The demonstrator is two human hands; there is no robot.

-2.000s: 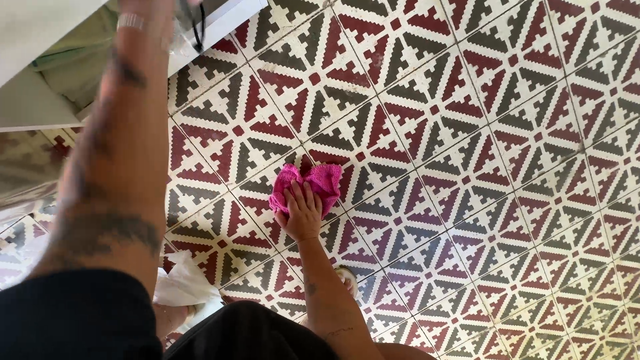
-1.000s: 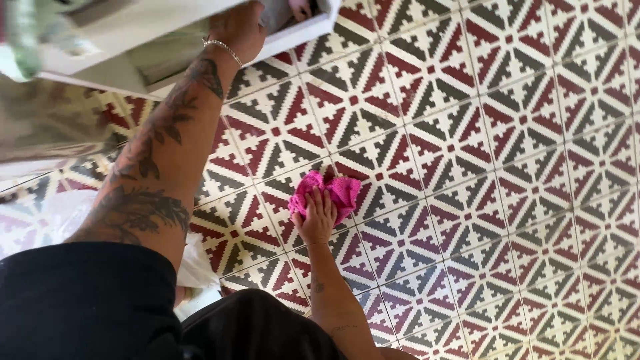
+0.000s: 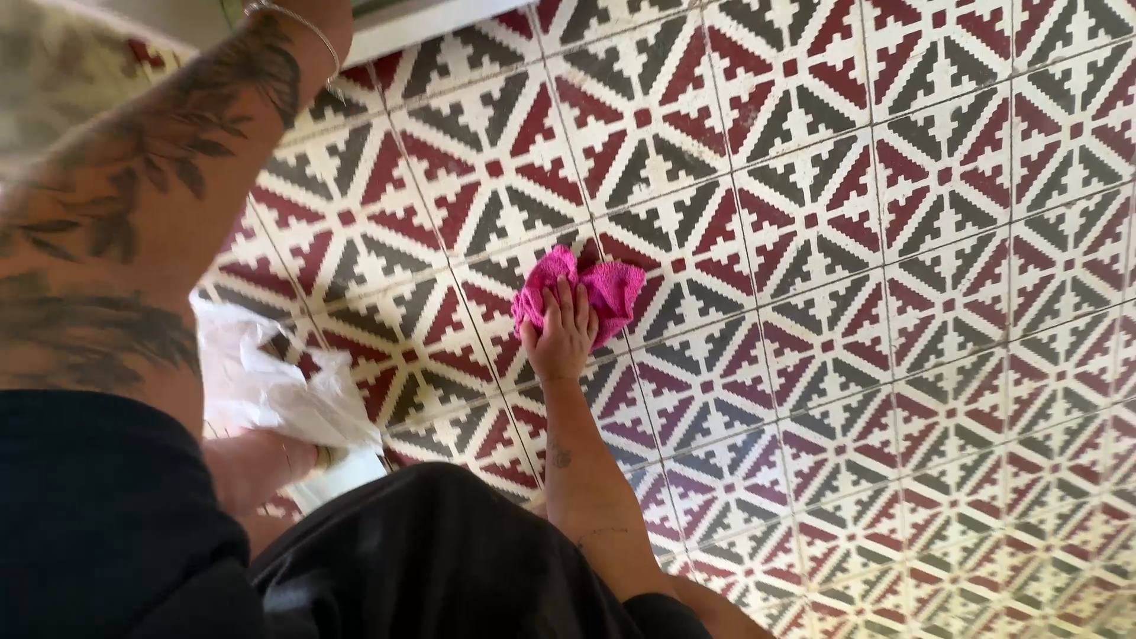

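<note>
A bunched pink cloth [image 3: 612, 293] lies on the patterned tile floor near the middle of the head view. My right hand [image 3: 564, 337] rests palm down on it, fingers spread a little over the fabric and thumb at its left edge. At the top left, my tattooed left arm reaches up, a chain bracelet at the wrist. Only the wrist side of my left hand [image 3: 335, 27] shows, beside the edge of a white drawer or cabinet part [image 3: 426, 25]. Its fingers are out of frame.
Thin white crumpled plastic or paper [image 3: 293, 382] lies over a bare foot [image 3: 266, 461] at lower left. My dark-clothed knee [image 3: 426, 550] stands between that foot and my right arm. A blurred translucent thing [image 3: 62, 80] fills the top left corner.
My left hand, visible at the white unit's edge one second ago, is now mostly cut off by the frame. My right hand has stayed on the pink cloth. The view has shifted.
</note>
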